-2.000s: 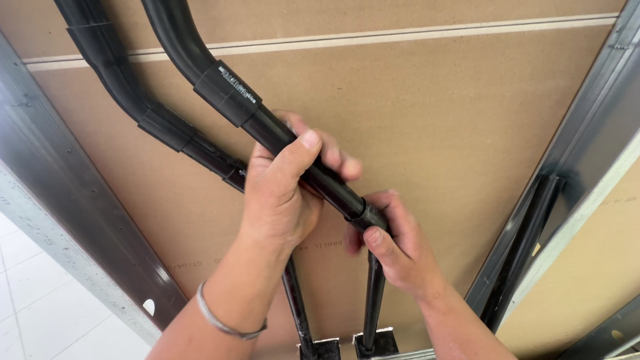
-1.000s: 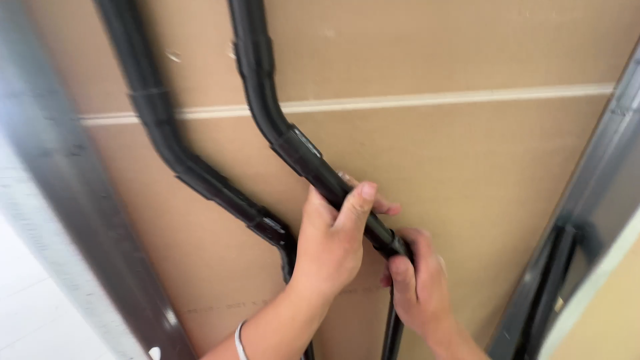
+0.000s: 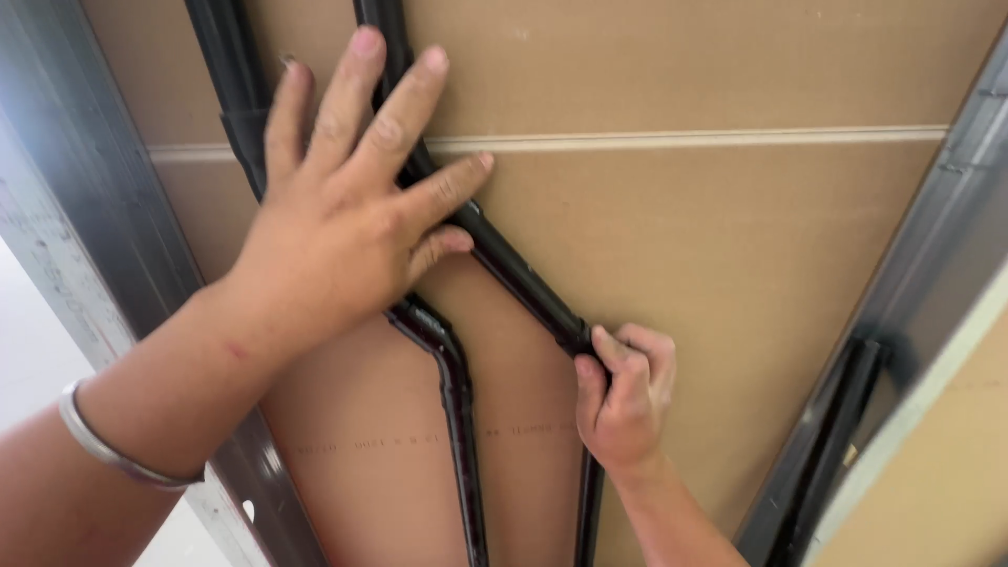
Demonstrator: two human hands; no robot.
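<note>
Two bent black plastic pipes run down a brown board wall. My left hand (image 3: 346, 189), fingers spread, lies over the upper bends of both, its palm hiding part of them; whether it presses on them I cannot tell. Below its thumb, the right-hand black pipe (image 3: 524, 276) slants down to a pipe fitting. My right hand (image 3: 630, 394) grips this pipe at that lower fitting, thumb and fingers around it. The left-hand black pipe (image 3: 459, 394) comes out below my left hand, bends at an elbow and runs down beside the other one.
Metal studs stand on both sides, the left metal stud (image 3: 134, 157) behind my left forearm and the right metal stud (image 3: 921, 213) opposite. Another black pipe (image 3: 835, 441) leans by the right stud. A pale joint line (image 3: 693, 142) crosses the board wall (image 3: 709, 260).
My left hand has let go of the slanting pipe section and moved up, with its fingers now spread over the upper bends. My right hand stays at the lower fitting. The view has shifted.
</note>
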